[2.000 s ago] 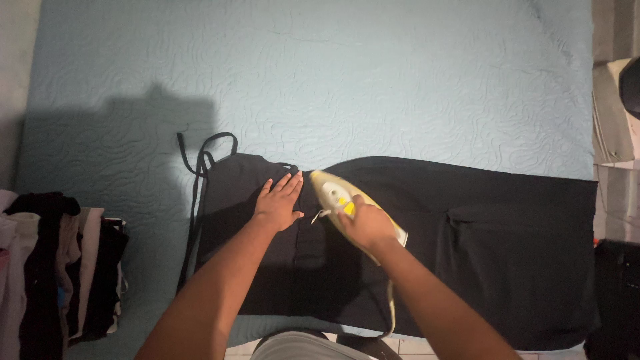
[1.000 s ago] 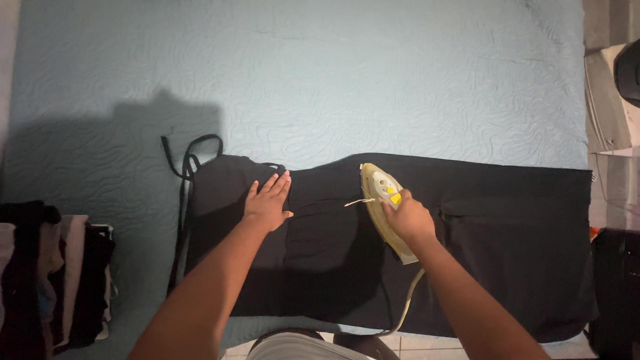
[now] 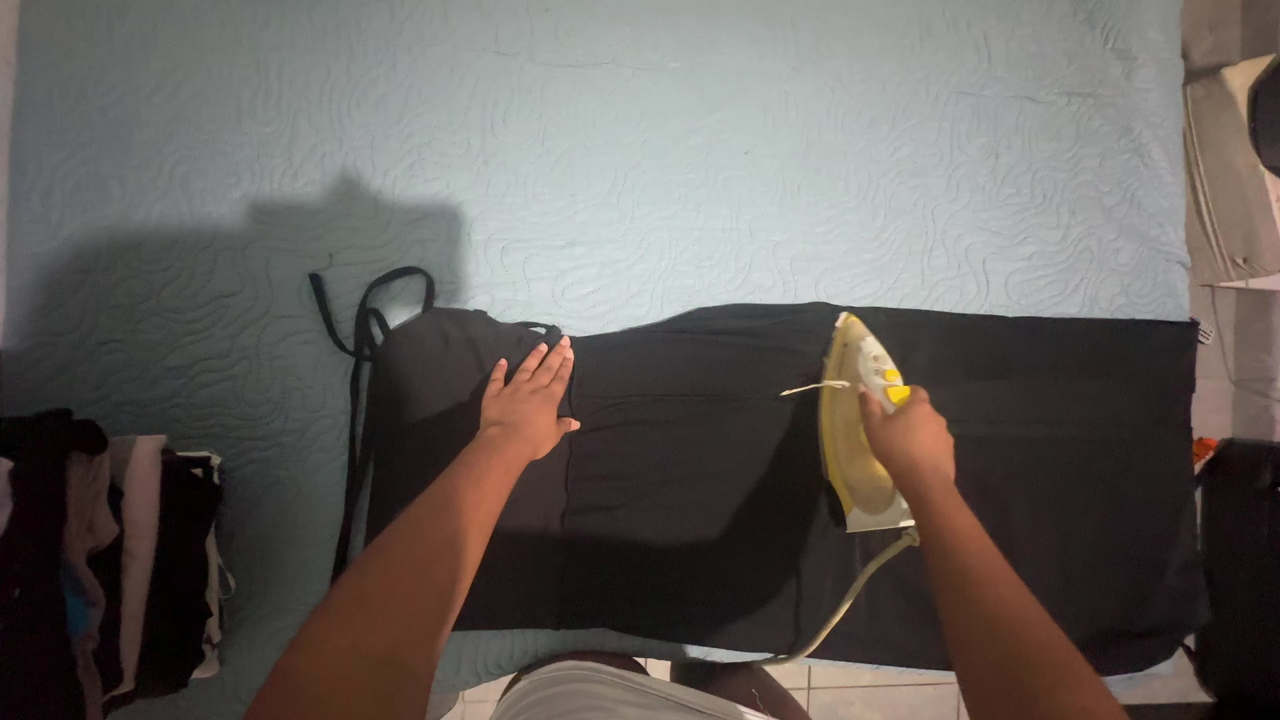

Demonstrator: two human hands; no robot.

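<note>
A black garment with thin straps (image 3: 690, 480) lies spread along the near side of a light blue quilted bedcover. My left hand (image 3: 530, 395) rests flat on its left part, fingers spread, just below the upper edge. My right hand (image 3: 908, 435) grips the handle of a yellow and white clothes iron (image 3: 850, 430), which is over the garment's right half with its tip near the upper edge. The iron's cord (image 3: 850, 600) runs from its heel down over the near edge. Thin black straps (image 3: 400, 275) curl onto the cover at the garment's left end.
Folded clothes (image 3: 140, 560) stand at the near left of the quilted bedcover (image 3: 700, 150). Beyond the right edge are a black object (image 3: 1240, 560) and a pale object with a cable (image 3: 1230, 180). Floor tiles (image 3: 870, 700) show below the near edge.
The iron in my right hand has moved right along the garment, away from my left hand. Creases beside the iron on the right part look flatter. My left hand stays on the garment's left part.
</note>
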